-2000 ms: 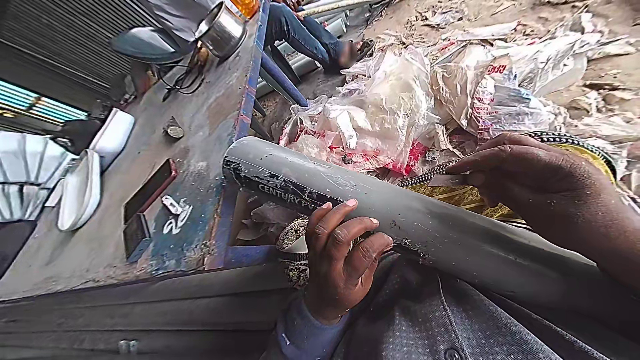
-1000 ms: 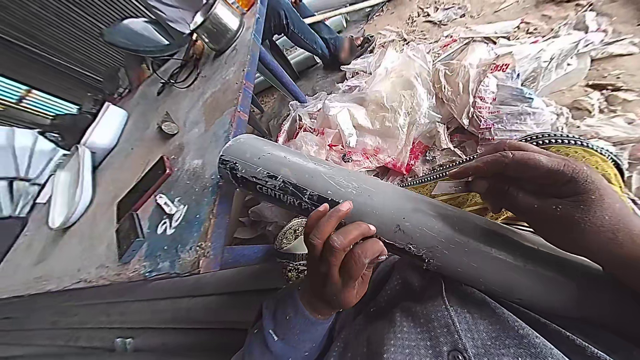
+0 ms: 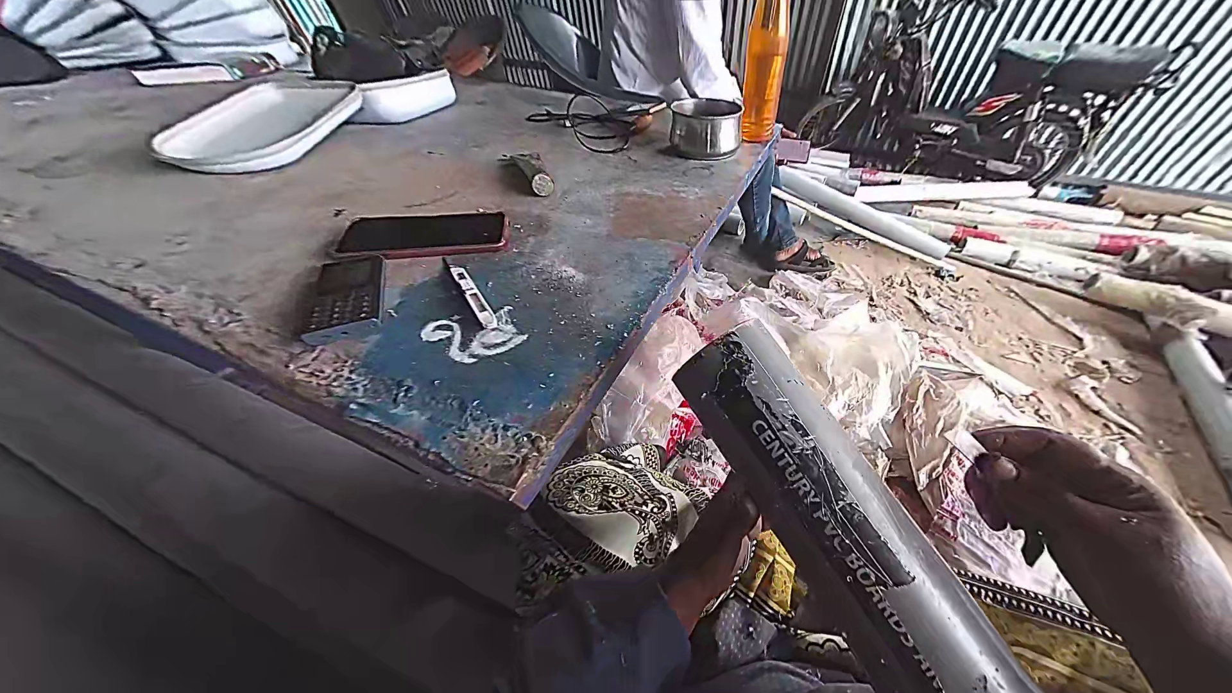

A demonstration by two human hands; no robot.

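Observation:
A grey plastic-wrapped roll [image 3: 847, 520] with a dark printed band slants across the lower right, over my lap. Beneath its left side, my left hand [image 3: 712, 549] grips it, fingers partly hidden by the roll. Right of the roll, my right hand [image 3: 1068, 500] pinches a small pale flat piece [image 3: 964, 444], apart from the roll; what the piece is, I cannot tell. Patterned cloth [image 3: 626, 505] lies beside my left hand, and crumpled clear plastic film [image 3: 847, 366] is heaped behind the roll.
On the table [image 3: 597, 221] lie a smartphone [image 3: 423, 233], a keypad phone [image 3: 346, 296], a small cutter-like tool [image 3: 472, 296], a white tray [image 3: 255, 125], a steel pot [image 3: 705, 128] and an orange bottle [image 3: 765, 72]. A person's leg [image 3: 767, 207], long rolls [image 3: 866, 214] and a motorcycle [image 3: 972, 115] are beyond.
The view has swung up and left toward the table. The roll now points more steeply toward the table, and my right hand has come away from beside it, still holding the small piece.

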